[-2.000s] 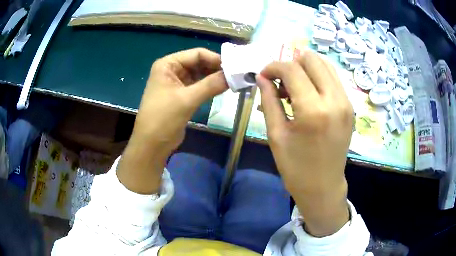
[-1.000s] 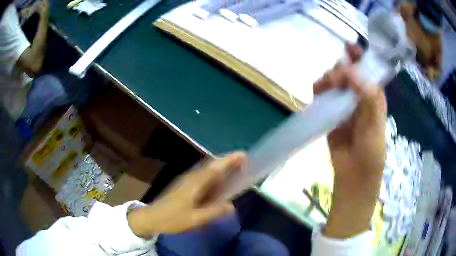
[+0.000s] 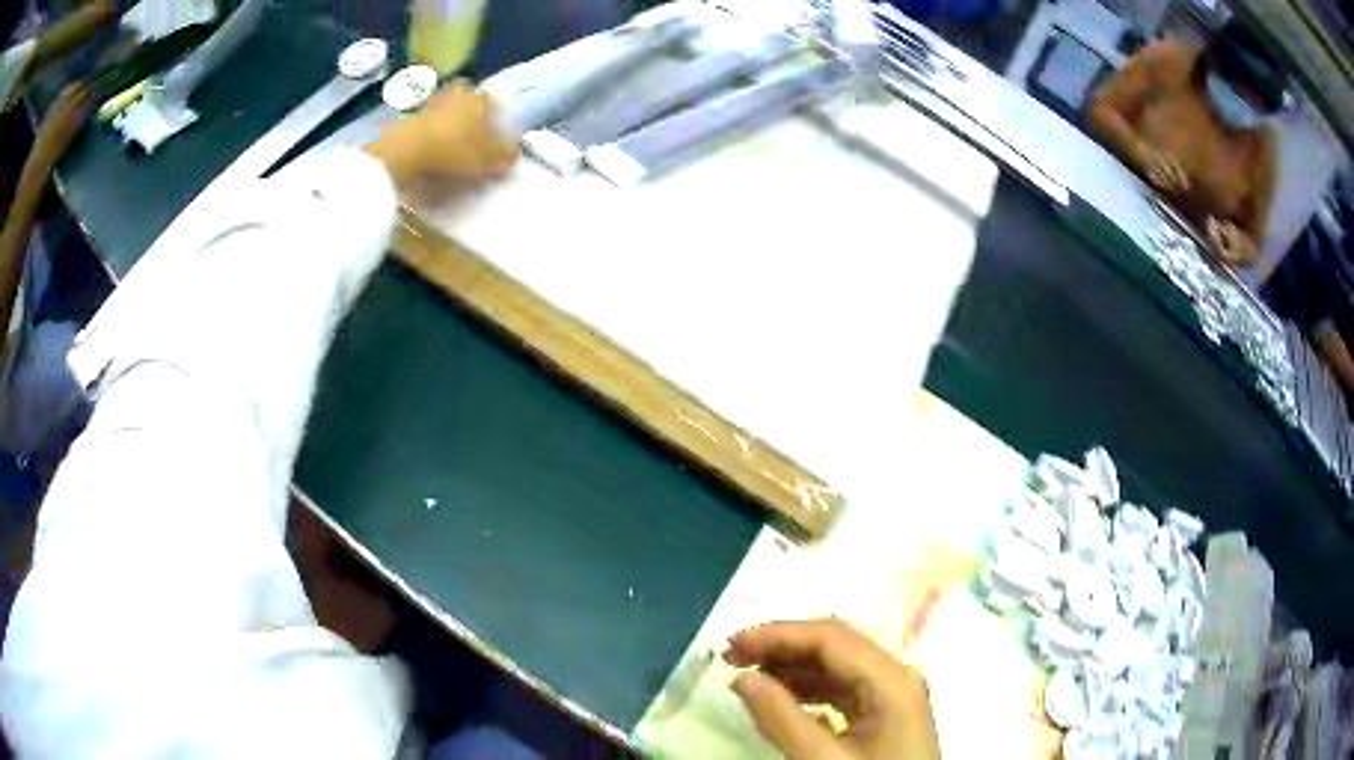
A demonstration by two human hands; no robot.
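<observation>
Long silver-white lamp housings [image 3: 728, 112] with white end caps [image 3: 612, 164] lie side by side on the white board [image 3: 743, 282] in the upper middle. My left hand [image 3: 450, 144] is stretched out to the row's left side, over the near end of a housing. It is slightly blurred, and its fingertips are partly hidden, so its grip cannot be told. My right hand [image 3: 839, 690] is low in the picture, cut off by the bottom edge. Its thumb and fingers are curled but apart, with nothing seen between them, above the pale printed sheet [image 3: 698, 713].
A heap of white plastic fittings [image 3: 1099, 594] lies at right beside wrapped newspaper bundles [image 3: 1230, 639]. The board's brown taped edge [image 3: 594, 364] crosses the dark green bench [image 3: 505, 475]. Round white pieces [image 3: 409, 86] are beyond my left hand. Another person [image 3: 1188, 126] is at upper right.
The housing held up across my lap by both hands is no longer there. My left hand has moved forward to the row on the board. My right hand has come down, empty.
</observation>
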